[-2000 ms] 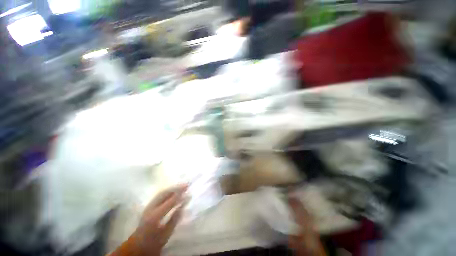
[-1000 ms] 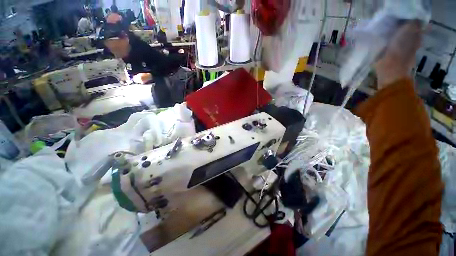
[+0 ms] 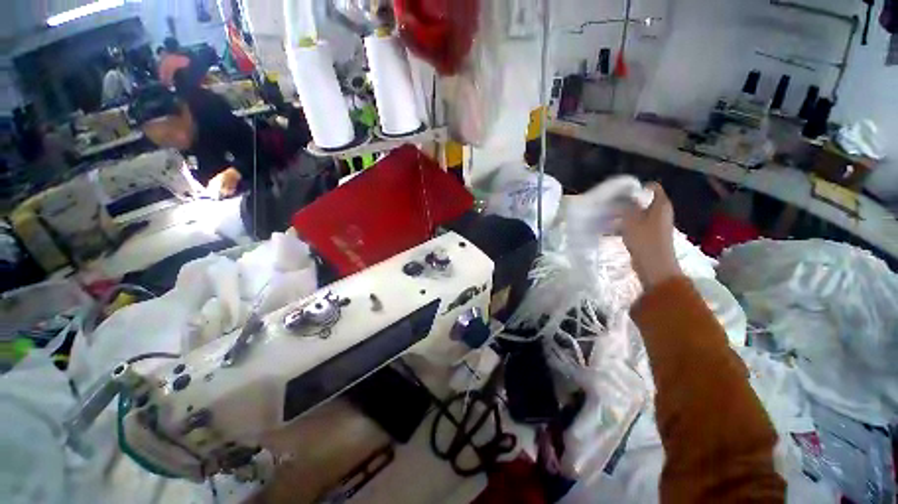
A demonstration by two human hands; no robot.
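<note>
My right hand (image 3: 645, 228), in an orange-brown sleeve, reaches out at the right and grips a white garment piece (image 3: 603, 204) above the heap. Long white tapes (image 3: 571, 295) lie in a loose bunch below it, beside the lockstitch machine (image 3: 345, 330). The machine has a dark display panel and a green strip at its needle end. Black-handled scissors (image 3: 471, 433), a dark smartphone (image 3: 392, 404) and thread snips (image 3: 359, 472) lie on the table in front of the machine. My left hand is not in view.
A red folder (image 3: 379, 212) stands behind the machine, below two white thread cones (image 3: 399, 87). White garment pieces (image 3: 212, 290) are heaped at the left, with a larger white heap (image 3: 812, 305) at the right. A person in dark clothing (image 3: 222, 133) sits at another machine. A bench (image 3: 679, 156) runs along the back right.
The view has turned right. My right hand has come down from the upper right to just above the white heap, still holding white cloth.
</note>
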